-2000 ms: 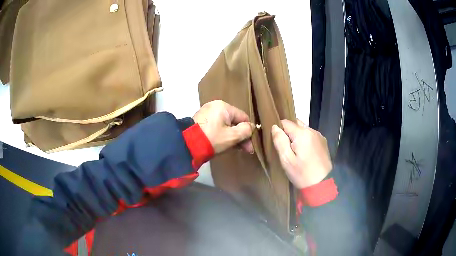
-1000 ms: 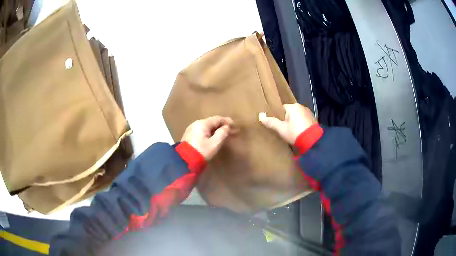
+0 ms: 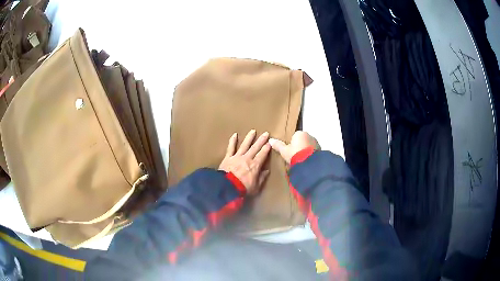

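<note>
A tan-brown bag piece [image 3: 219, 104] lies flat on the white table in front of me, its stitched opening edge on the right. My left hand [image 3: 248, 162] lies palm down on its middle with fingers spread, holding nothing. My right hand [image 3: 295, 147] is at the right edge, with the thumb on top of the piece and the fingers at or under the edge, partly hidden. The thumb covers the spot beside the seam.
A thick stack of brown bag pieces [image 3: 66, 137] with a pale dot on top stands at the left. A tangled brown heap [image 3: 24, 41] is at the upper left. A grey rail with handwritten marks [image 3: 466, 126] and dark material [image 3: 419, 159] are on the right.
The bag piece was held open, then closed, and now lies flatter and straighter on the table. My left hand has gone from curled fingers to spread flat on it.
</note>
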